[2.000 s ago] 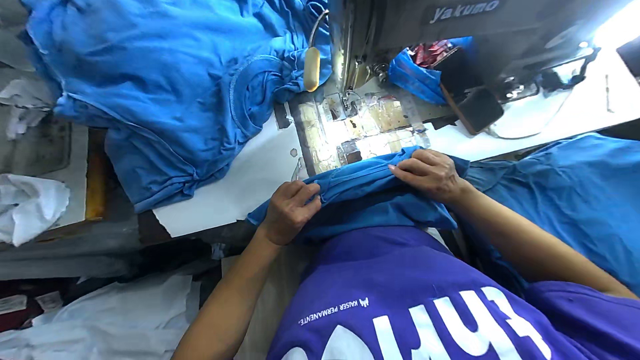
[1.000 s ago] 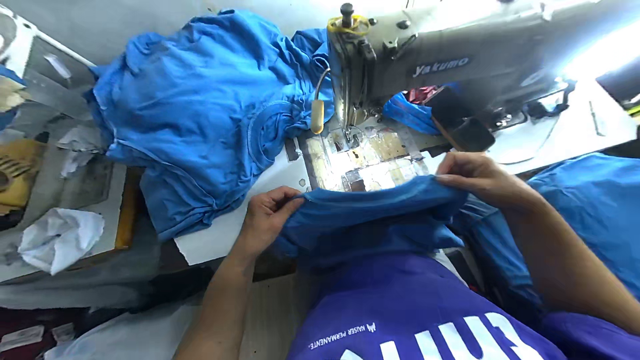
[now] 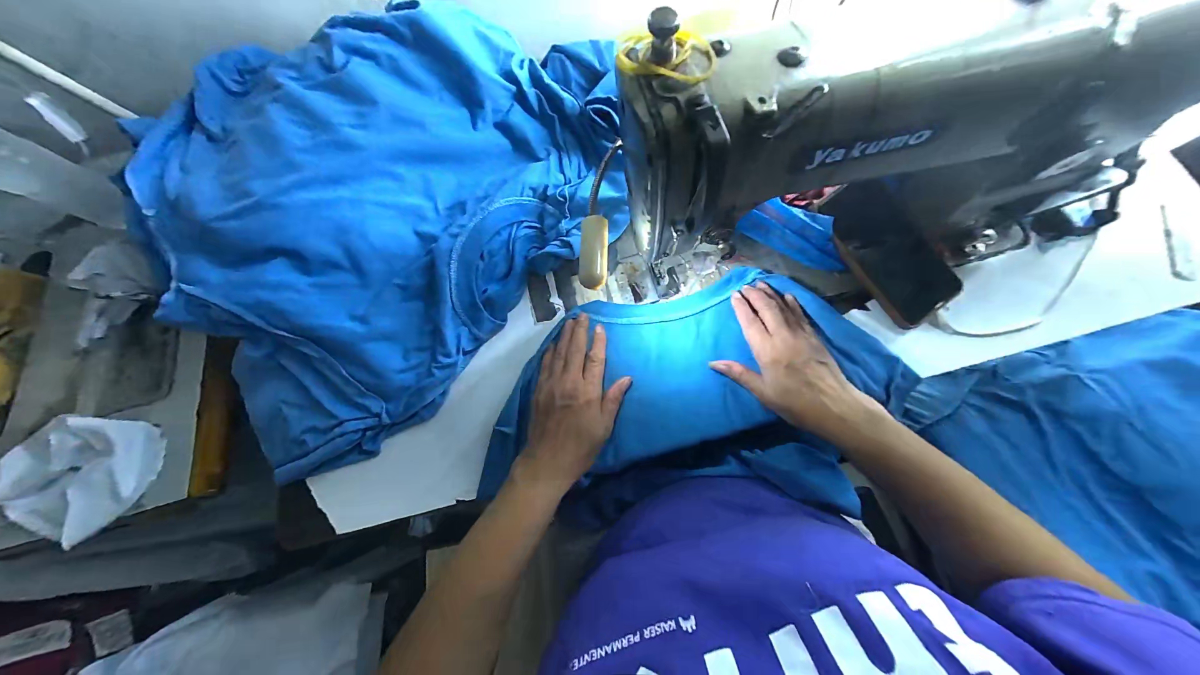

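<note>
A blue knit shirt (image 3: 670, 380) lies spread on the sewing bed, its curved neckline band just in front of the needle area of a grey Yakumo sewing machine (image 3: 872, 122). My left hand (image 3: 574, 394) rests flat on the shirt, left of the neckline, fingers pointing at the machine. My right hand (image 3: 783, 347) lies on the cloth at the right end of the band, thumb spread toward the middle. Neither hand is closed on the fabric. The presser foot (image 3: 661, 277) stands just beyond the band; whether it touches the cloth cannot be told.
Heaped blue shirts (image 3: 356, 206) lie left of the machine, more blue fabric (image 3: 1078, 441) to the right. A dark phone (image 3: 895, 253) leans under the machine arm. A lamp or tool with a yellowish end (image 3: 593, 251) hangs beside the needle. A crumpled white cloth (image 3: 82, 473) sits far left.
The neckline edge, earlier pinched and stretched between my two hands, now lies flat at the machine. My hands have moved forward and opened onto the cloth.
</note>
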